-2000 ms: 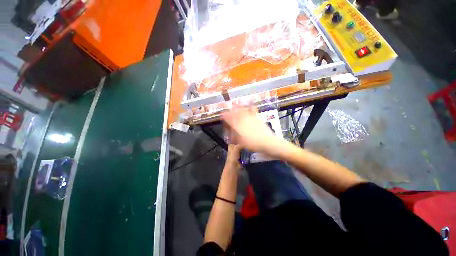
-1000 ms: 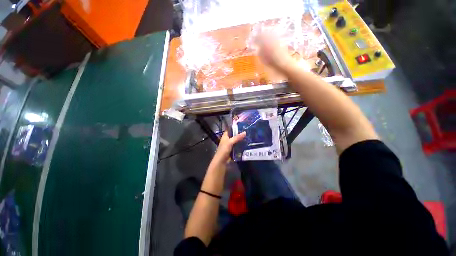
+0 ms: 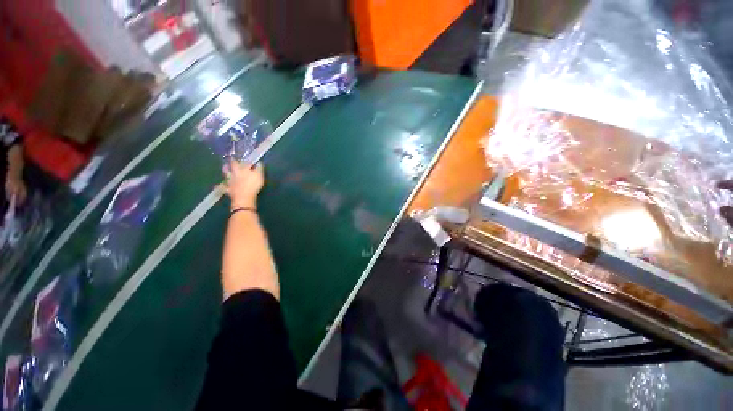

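Note:
My left hand [image 3: 243, 181] reaches far over the green belt, with its fingers at the loose clear film end of a packed product [image 3: 223, 123]. The fingers look closed on the film, though blur hides the exact hold. The product lies beyond the fingertips, by the long white line, with dark blue and white print. Another wrapped product [image 3: 328, 79] lies at the far end of the belt. My right hand is not in view.
More wrapped products [image 3: 133, 198] lie along the belt's left lane. The pale belt rail [image 3: 391, 233] runs beside my knees. At right are the sealing bar [image 3: 554, 234] and crinkled film [image 3: 526, 144]. A person's arm [image 3: 14, 172] shows at the left edge.
The view has swung left towards the belt. My left hand has moved from the lap out over the belt. My right hand and the product at my lap have left the view.

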